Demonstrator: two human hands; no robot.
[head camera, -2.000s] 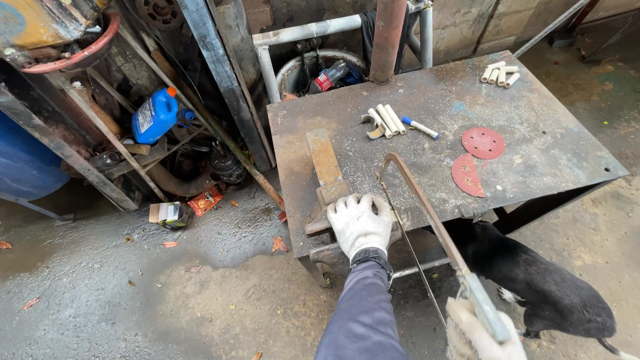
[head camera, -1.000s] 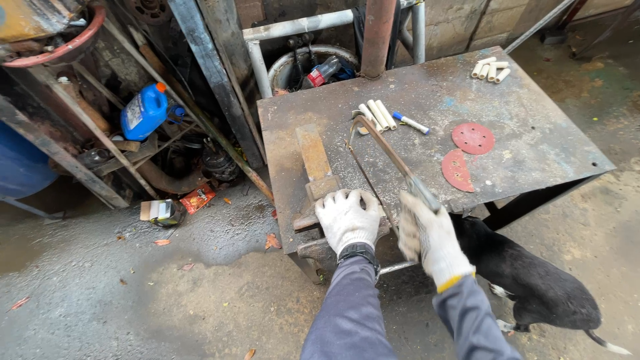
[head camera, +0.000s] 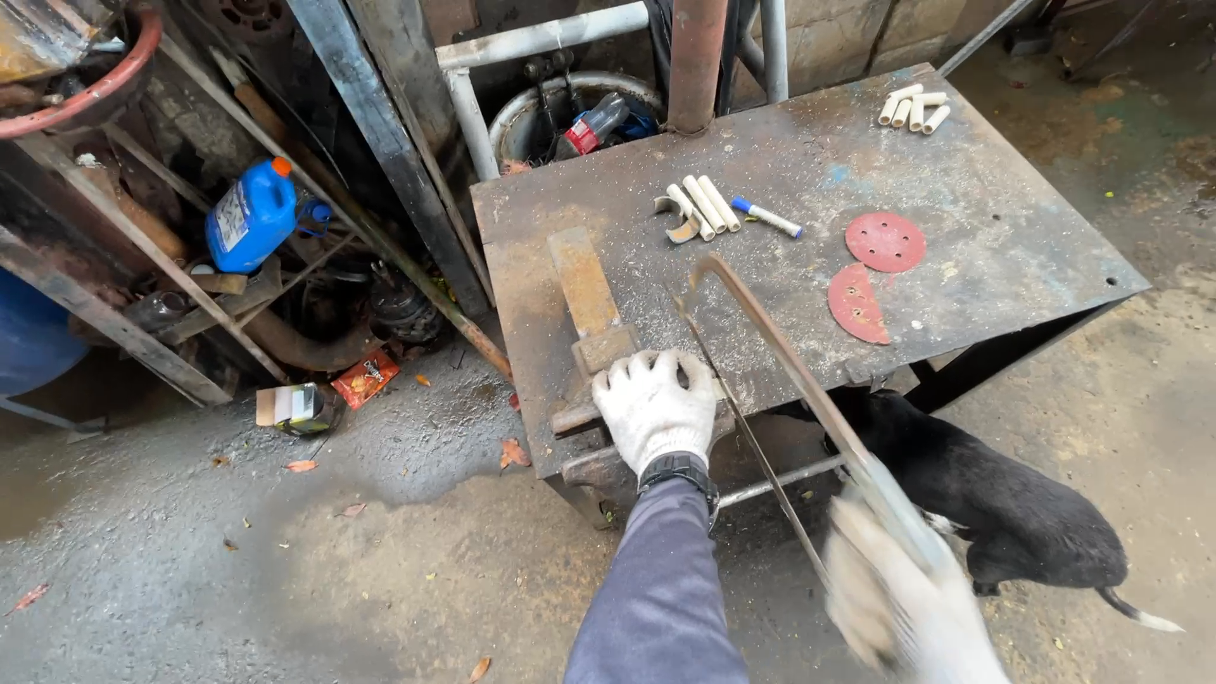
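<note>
My left hand (head camera: 660, 404), in a white knit glove, lies over the jaws of a rusty bench vise (head camera: 608, 351) at the near left edge of the steel table (head camera: 779, 313). Whatever the jaws clamp is hidden beneath it, and whether the fingers grip anything cannot be told. My right hand (head camera: 893, 589), gloved and blurred, is closed on the handle end of a hacksaw (head camera: 803, 370). The saw's frame slants up and left, its blade passing just right of my left hand. Behind it lie several cut white pipe pieces (head camera: 711, 202), a curved metal piece (head camera: 680, 226) and a marker (head camera: 768, 218).
Two red sanding discs (head camera: 885, 241) and more white pipe pieces (head camera: 914, 109) rest on the table. A black dog (head camera: 997, 494) stands beside the table's near right side. A rusty post (head camera: 696, 66) rises behind. Left are leaning metal bars (head camera: 389, 142) and a blue jug (head camera: 251, 217).
My right hand and the hacksaw moved up and away from me between the first two frames, then came back toward the lower right. My left hand has stayed on the vise.
</note>
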